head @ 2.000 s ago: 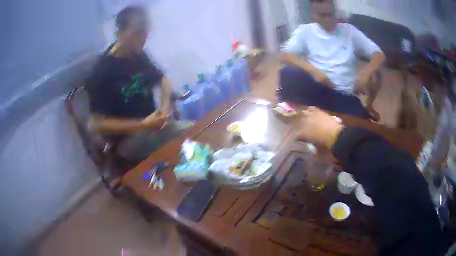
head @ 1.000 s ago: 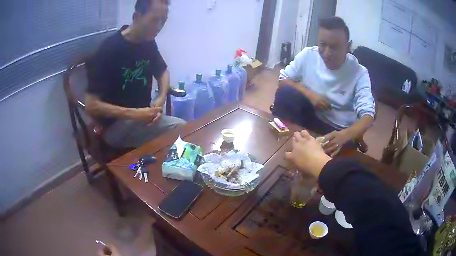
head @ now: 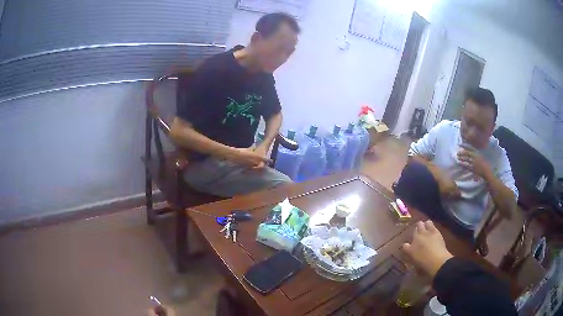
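Observation:
My right hand point(head: 426, 247) reaches in from the lower right in a black sleeve, fingers bent, above the glass pitcher point(head: 407, 290) with yellow tea at its bottom. Whether the fingers touch the pitcher's top cannot be told. A white cup point(head: 436, 306) is cut off by the bottom edge beside it. My left hand point(head: 162, 311) shows only as fingertips at the bottom edge, with a thin white cigarette point(head: 155, 300) between them. Another white cup point(head: 341, 210) stands on the far part of the table, in the glare.
The glass ashtray point(head: 341, 271) with tissue and butts, tissue pack point(head: 283, 225), smartphone point(head: 273, 271) and keys point(head: 230, 229) lie on the table. A pink item point(head: 401, 207) lies near its far edge. Two seated people point(head: 228, 117) point(head: 463, 166) face the table. Blue water bottles point(head: 312, 154) line the wall.
The view has swung left, and the table sits lower right. The person in white has drawn back from my right hand and holds a small cup at the mouth. The small tea-filled cup near me is out of view.

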